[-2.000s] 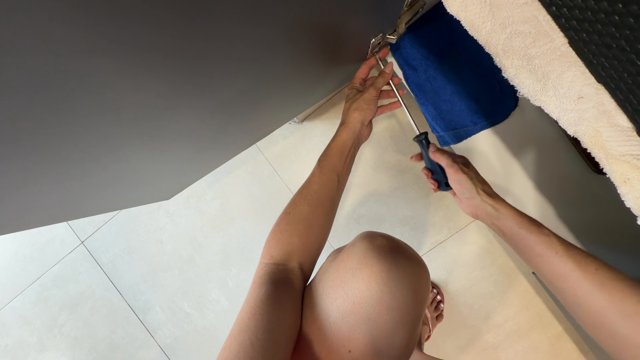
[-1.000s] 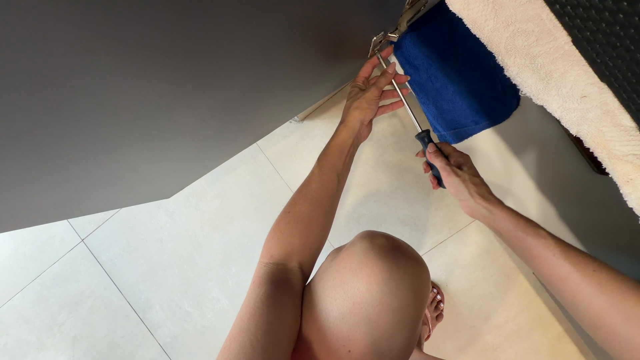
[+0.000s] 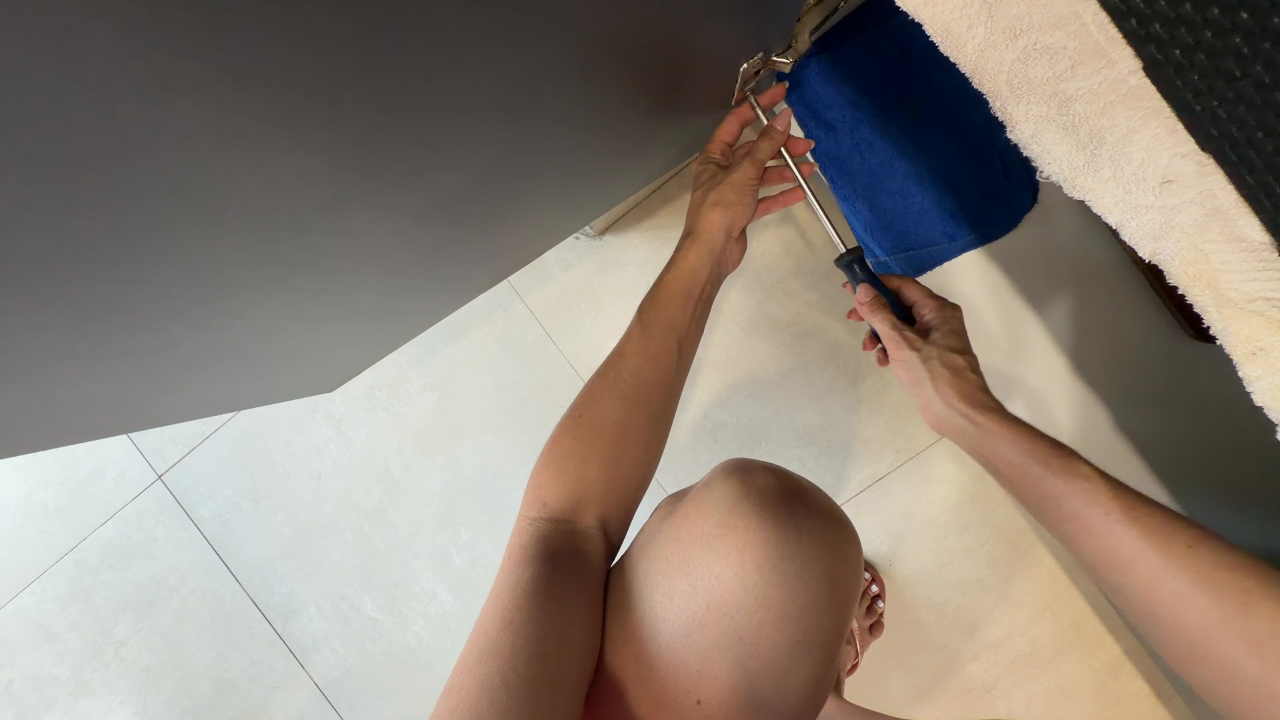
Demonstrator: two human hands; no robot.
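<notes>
My right hand (image 3: 920,345) grips the dark blue handle of a long screwdriver (image 3: 822,212). Its metal shaft runs up and left to a metal cabinet hinge (image 3: 750,76) at the edge of a dark grey door panel (image 3: 350,180). My left hand (image 3: 742,180) is beside the hinge, with its thumb and index finger about the upper shaft near the tip and the other fingers spread. Whether those fingers press on the shaft or only guide it is hard to tell. The very tip and any screw head are too small to make out.
A blue towel (image 3: 915,150) hangs just right of the hinge. Beyond it are a cream towel (image 3: 1110,150) and a black textured surface (image 3: 1215,90). Below lies a light tiled floor (image 3: 380,520), with my bent knee (image 3: 745,580) and sandalled foot (image 3: 868,610) in the lower middle.
My right hand has shifted its grip slightly on the screwdriver handle. My left hand stays by the hinge.
</notes>
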